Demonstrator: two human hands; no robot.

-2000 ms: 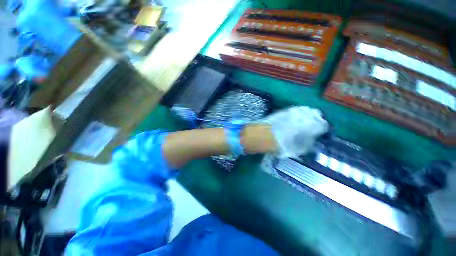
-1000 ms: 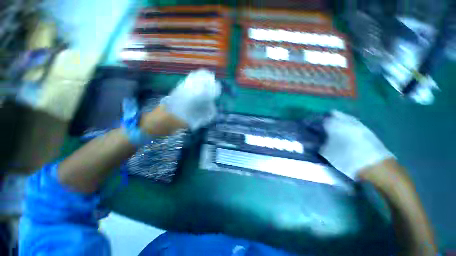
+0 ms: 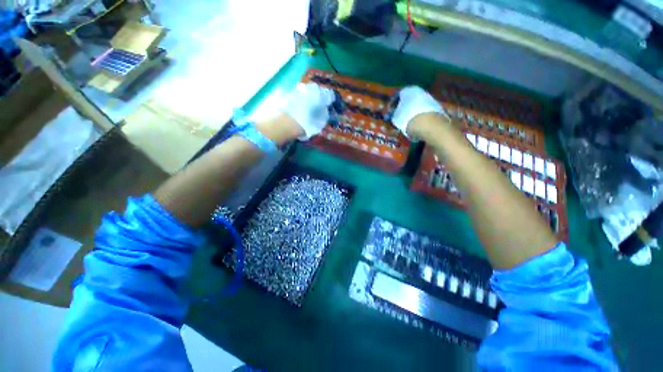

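Note:
My left hand in a white glove is at the left part of the left orange-red panel stack, with fingertips at a dark row of parts. My right hand, also white-gloved, is at the same row near the panel's right side. The dark fingertips hide what they touch, so I cannot tell whether either hand grips anything. The dark fixture lies on the green mat at front right, with a bright silver heatsink in it and a row of small white rectangles behind. My right sleeve covers its right end.
A black box full of silver screws is at centre left, beside a blue cord. A second orange panel stack with white pieces is at right. Clear plastic bags lie far right. A cardboard box is at left.
Both hands have moved away from the fixture and screw box area, forward to the left orange panel. The view has shifted and is sharper.

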